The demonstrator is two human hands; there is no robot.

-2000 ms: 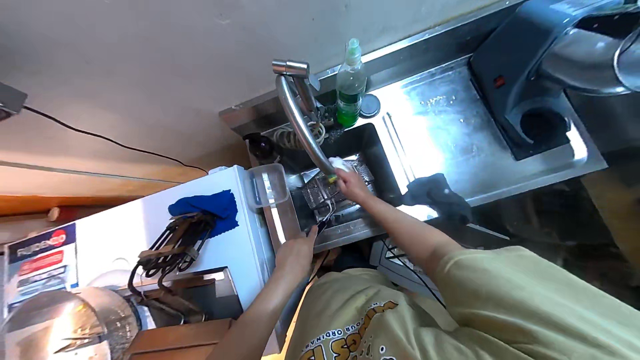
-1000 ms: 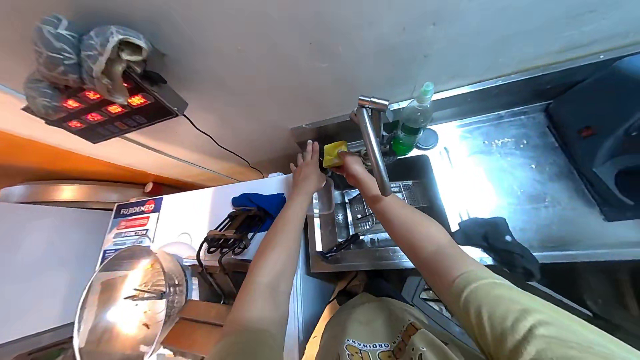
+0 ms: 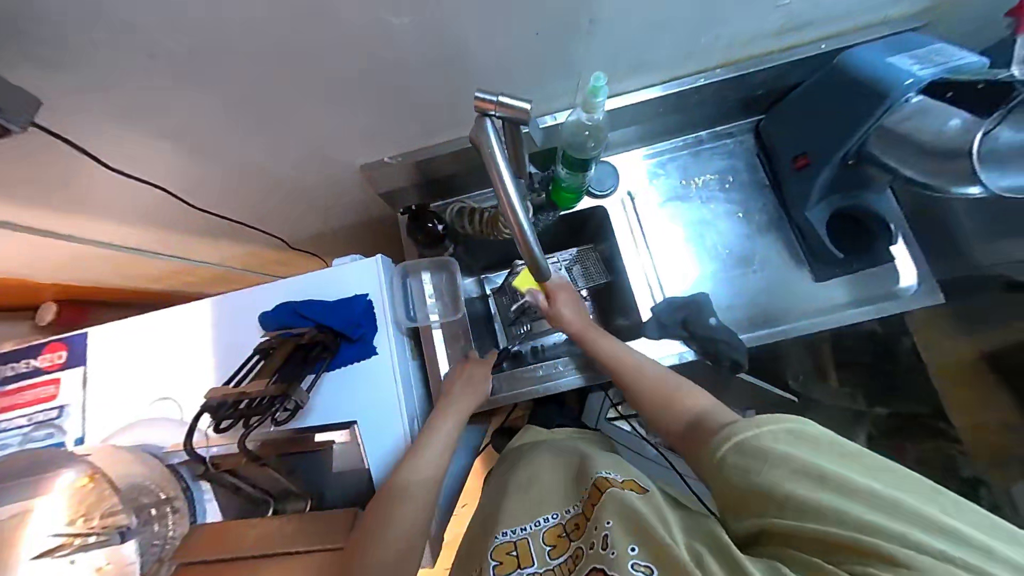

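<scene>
My right hand [image 3: 560, 306] is over the sink basin, closed on a yellow sponge [image 3: 526, 280] just below the spout of the metal faucet [image 3: 512, 192]. At the basin's front left, my left hand [image 3: 470, 378] grips a dark handle [image 3: 502, 360]; what it belongs to is hard to tell. Metal racks or baskets with a perforated part [image 3: 586, 266] lie in the basin under the sponge, along with some utensils. A clear plastic container [image 3: 429, 291] rests at the sink's left edge.
Behind the sink stand a bottle of green liquid [image 3: 578, 148], a round lid [image 3: 603, 179] and a dark bottle [image 3: 425, 227]. A dark cloth [image 3: 698, 330] hangs over the counter's front edge, with a grey machine [image 3: 840, 160] beyond. Left, a blue cloth [image 3: 344, 324] and black heating coils [image 3: 264, 376] lie on a white top.
Both hands have come down from the back left of the sink; the left one now grips a dark handle. The sponge has moved to below the spout. The view has shifted.
</scene>
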